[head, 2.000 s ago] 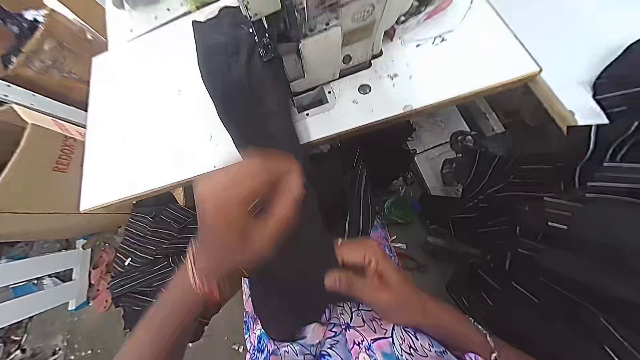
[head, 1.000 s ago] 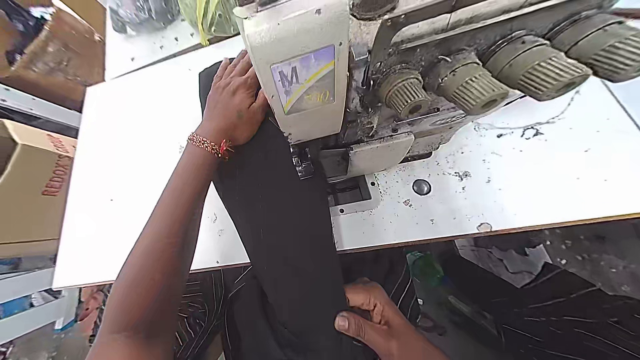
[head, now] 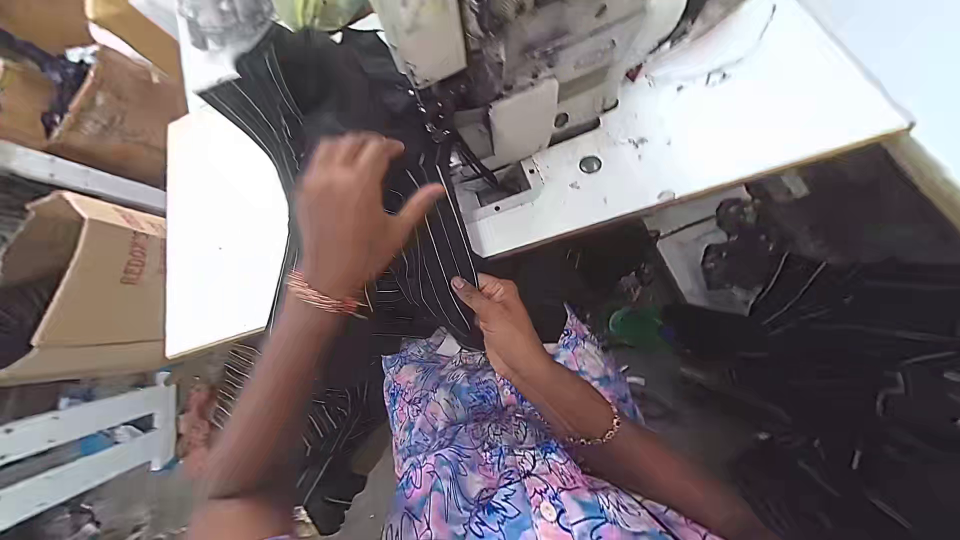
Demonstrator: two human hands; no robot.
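Observation:
Black fabric with thin white stripes (head: 442,247) lies over the left part of the white sewing table and hangs off its front edge. One edge of it runs beside the presser foot area of an industrial sewing machine (head: 525,124). My left hand (head: 352,210), slightly blurred, is over the cloth with thumb and fingers apart; it holds nothing that I can see. My right hand (head: 502,315) pinches the cloth's right edge between thumb and fingers, just below the table's front edge. The machine's needle is too blurred to make out.
The white table (head: 720,135) extends right of the machine. Cardboard boxes (head: 112,277) stand at the left, above a white slatted frame (head: 82,442). More dark striped cloth (head: 862,360) lies at the lower right. A green item (head: 634,326) is under the table.
Striped cloth now shows beside the machine where plain black cloth lay before. My left hand, flat on the cloth near the machine one second ago, has come back nearer to me. The view has shifted.

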